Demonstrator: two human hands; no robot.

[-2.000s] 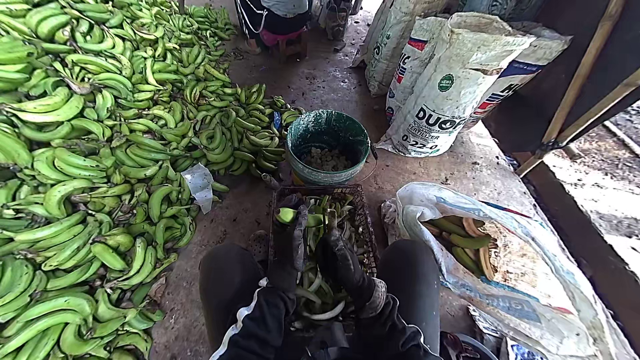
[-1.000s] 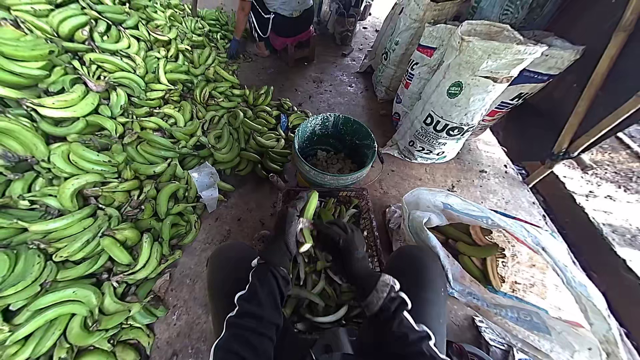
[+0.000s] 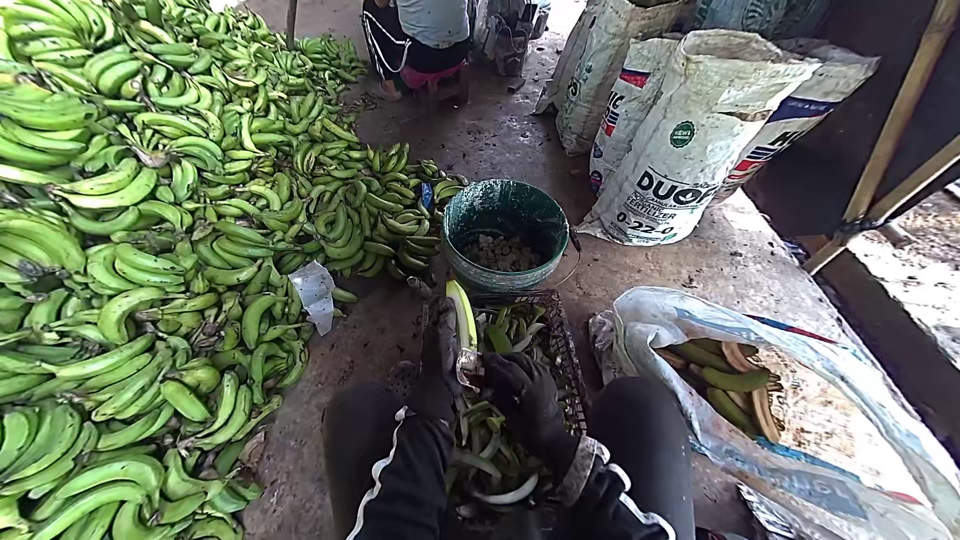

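My left hand (image 3: 441, 349), in a dark glove, holds a green plantain (image 3: 463, 315) upright, with a pale strip of bared flesh along it. Against its lower end is my right hand (image 3: 525, 386), gloved too, with its fingers closed around a small peeling tool (image 3: 470, 367) that is mostly hidden. Below both hands a plastic crate (image 3: 571, 364) between my knees holds green and pale peels (image 3: 480, 457). Just beyond the crate stands a green bucket (image 3: 506, 281) with pale chunks in its bottom.
A big heap of green plantains (image 3: 180, 262) covers the left side. Several woven fertilizer sacks (image 3: 675, 150) stand at the back right. An open sack (image 3: 652, 315) with plantains lies by my right knee. A person (image 3: 431, 30) sits on a low stool farther back.
The plantain now stands upright in my left hand with more pale flesh showing than one second ago. The right hand has come to its lower end.
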